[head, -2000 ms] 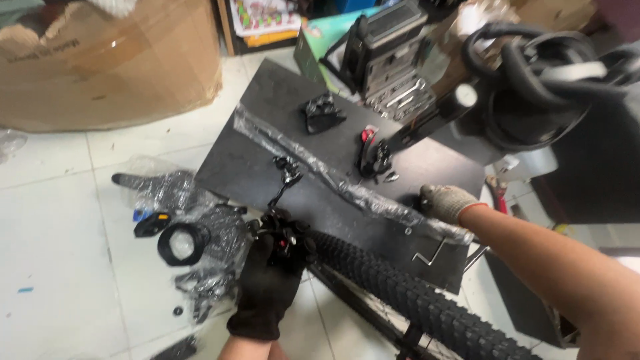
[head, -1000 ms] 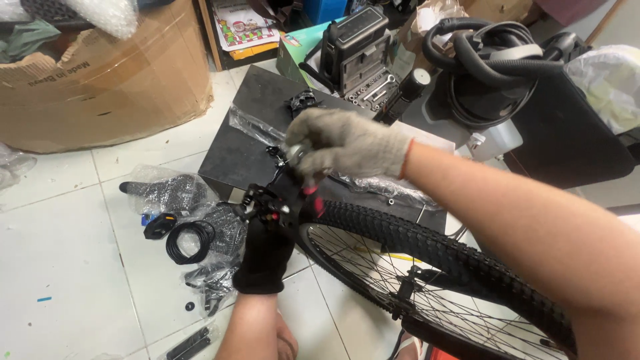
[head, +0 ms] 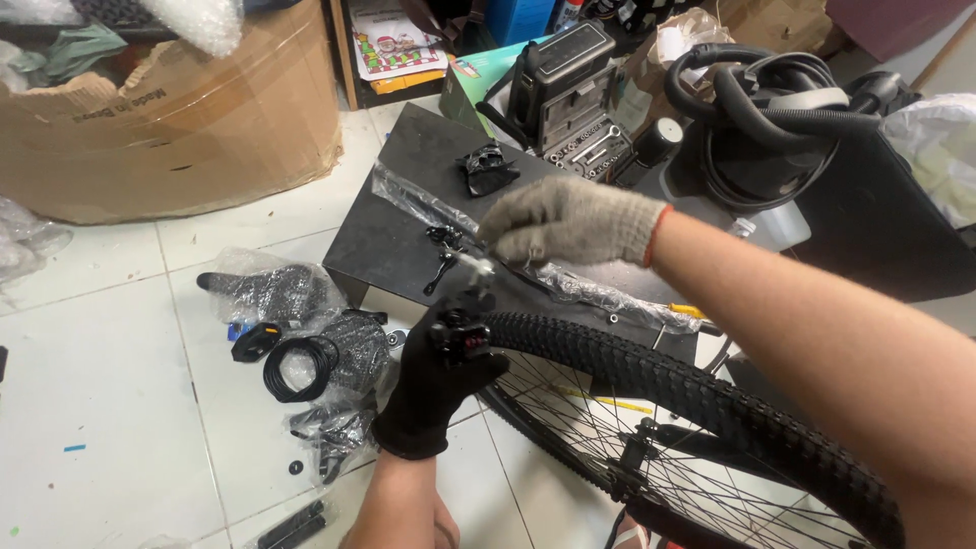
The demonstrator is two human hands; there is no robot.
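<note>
My left hand [head: 442,374], in a black glove, is closed around a dark metal bicycle part [head: 461,335] with a red detail, beside the knobbly tire [head: 610,358] of a spoked bicycle wheel. My right hand [head: 564,225], in a grey knit glove with an orange cuff, is just above it. Its fingertips are at a blurred, silvery small part [head: 476,267]; whether they grip it cannot be made out. A black brake lever [head: 441,267] lies on the black tabletop [head: 381,221] behind the hands. A long plastic-wrapped item [head: 625,301] crosses the tabletop.
Bubble-wrapped parts [head: 286,293] and a coil of black cable [head: 297,370] lie on the tiled floor at left. Behind the tabletop stands an open socket set [head: 591,149]. A vacuum cleaner hose [head: 793,118] is at the back right, a large cardboard box [head: 191,130] at the back left.
My right hand has come from the tabletop's right side to above my left hand. A red-and-black item seen near it one second ago is no longer visible there. My left hand still holds the dark part.
</note>
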